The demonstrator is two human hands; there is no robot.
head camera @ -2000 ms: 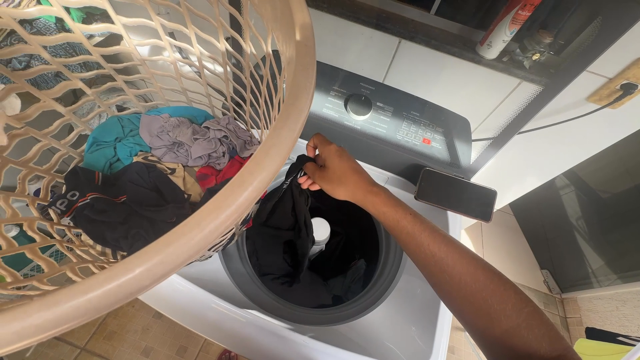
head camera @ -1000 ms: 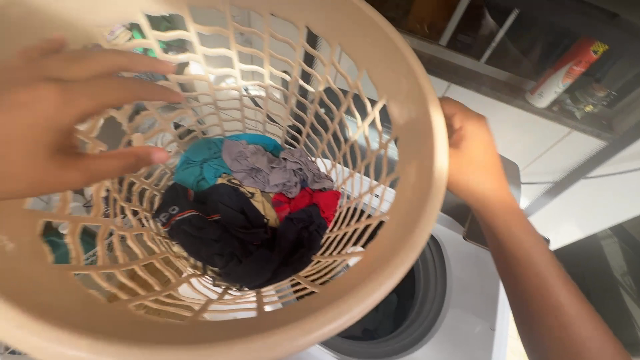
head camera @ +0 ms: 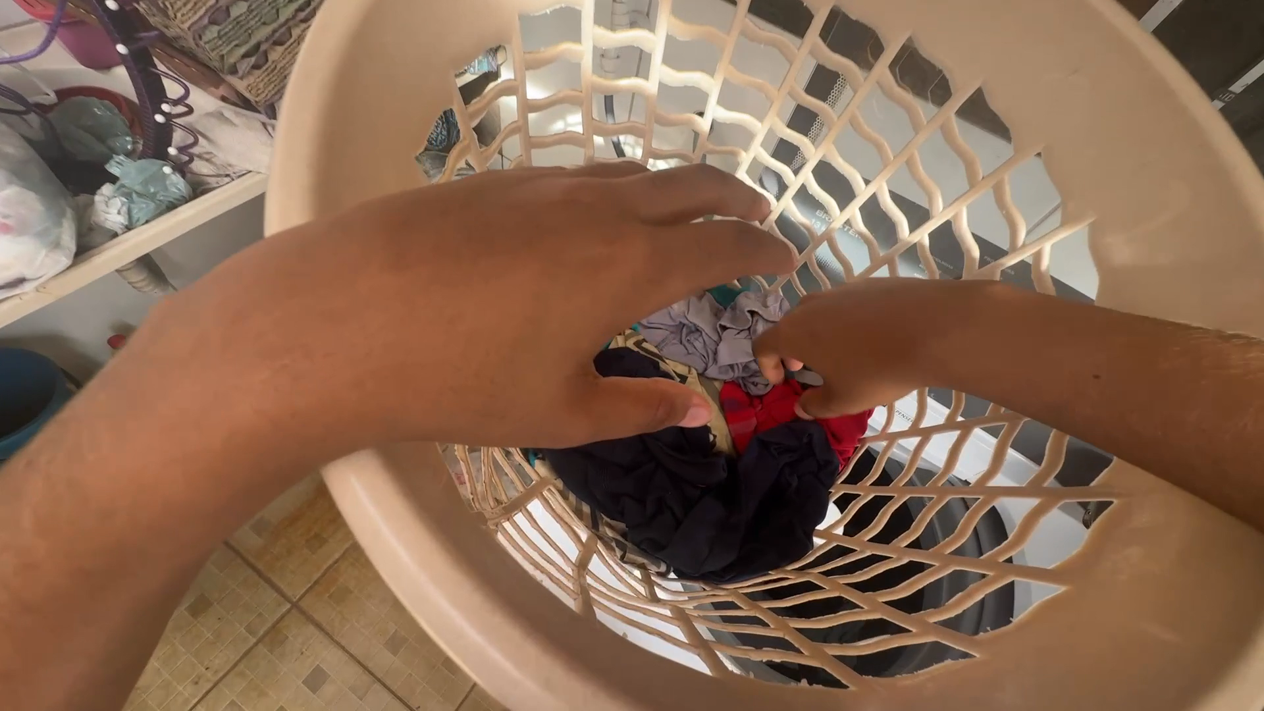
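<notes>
A beige plastic laundry basket (head camera: 395, 533) fills most of the view, with its mouth toward me. At its bottom lie a dark navy garment (head camera: 731, 504), a grey garment (head camera: 706, 331), a red garment (head camera: 755, 410) and a patterned tan cloth (head camera: 691, 375). My left hand (head camera: 563, 296) reaches over the rim, fingers spread and holding nothing, above the clothes. Inside the basket, my right hand (head camera: 849, 346) has its fingertips at the grey and red garments; whether it grips one is unclear. Through the lattice shows the dark round opening of a top-loading washing machine (head camera: 987, 553).
At the left a white shelf (head camera: 138, 242) bears plastic bags (head camera: 148, 188) and a woven basket (head camera: 237, 39). A blue bucket (head camera: 25, 395) stands below it. Floor tiles (head camera: 306, 612) show at the lower left.
My right hand has gone from the machine's drum to the basket's rim, then into the basket among the clothes. My left hand has moved in over the clothes. The basket now covers more of the machine.
</notes>
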